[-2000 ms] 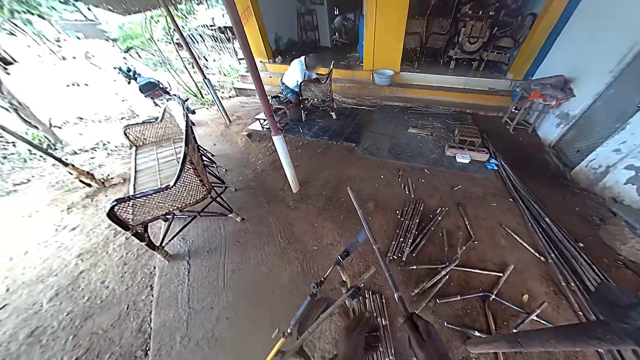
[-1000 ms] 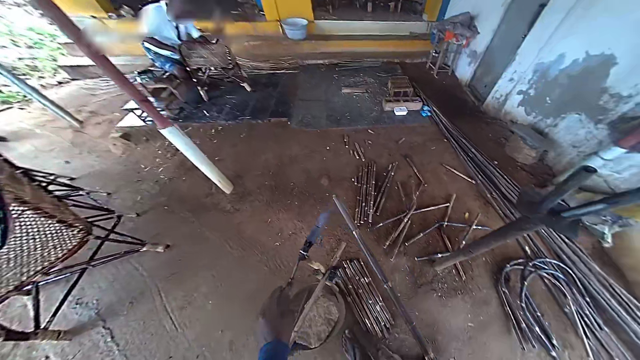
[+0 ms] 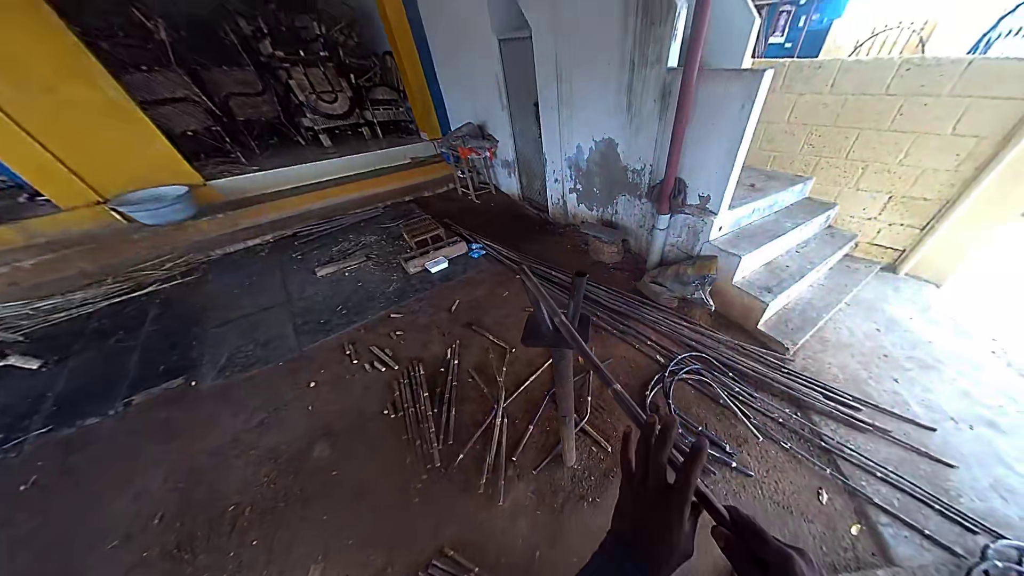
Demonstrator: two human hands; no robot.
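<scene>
A long cane pole runs from the lower right up to the top of an upright post with a flat metal plate and a short pipe stub. My left hand lies against the pole with its fingers spread; whether it grips is not clear. Nearer the pole's lower end, my right hand is closed around it. Short cut cane pieces lie on the soil left of the post, and bent cane pieces lie beside its foot.
Long cane poles stretch across the ground at the right, with curved canes beside them. Concrete steps rise behind. A grey basin stands by the yellow-edged ledge, and a small wooden frame sits on dark paving.
The view has swung far to the right. The pole, earlier low in front of me, now reaches the top of the post. My left hand, near a bowl a second ago, is now at the pole.
</scene>
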